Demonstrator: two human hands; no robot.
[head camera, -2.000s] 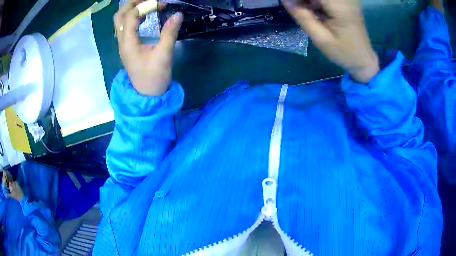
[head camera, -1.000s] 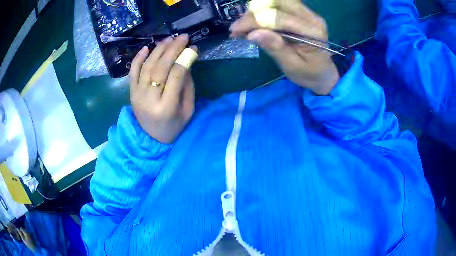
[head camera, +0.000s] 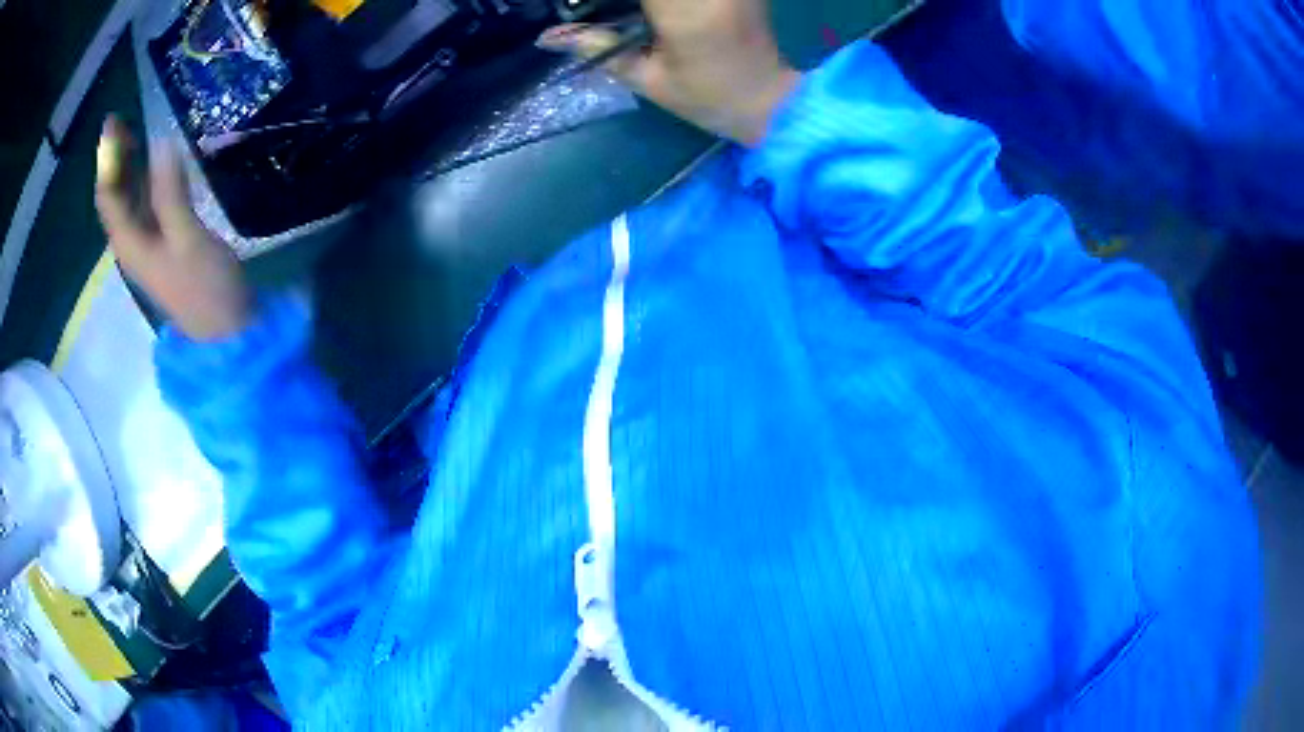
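Observation:
The open black electronic unit (head camera: 336, 150) lies at the top left, cut off by the top edge, with a bluish circuit board (head camera: 226, 69) and an orange-yellow piece (head camera: 338, 6) in it. Bubble wrap (head camera: 536, 115) shows under its near side. My left hand (head camera: 179, 250) is blurred beside the unit's left end, fingers raised and apart, with nothing seen in it. My right hand (head camera: 701, 65) is at the top edge, right of the unit, fingers bent. A thin dark thing shows at its fingertips, too blurred to name.
The green bench (head camera: 501, 193) lies between the unit and my body. White paper (head camera: 157, 443), a white round-based stand (head camera: 65, 486) and a yellow piece (head camera: 79, 629) are at the left. A pale conveyor edge (head camera: 50, 157) curves at the far left. Another person's blue sleeve (head camera: 1144, 65) is at the top right.
The view has shifted. My left hand has left the unit's near edge and moved to its left end, fingers spreading. The tweezers seen in my right hand earlier no longer show clearly.

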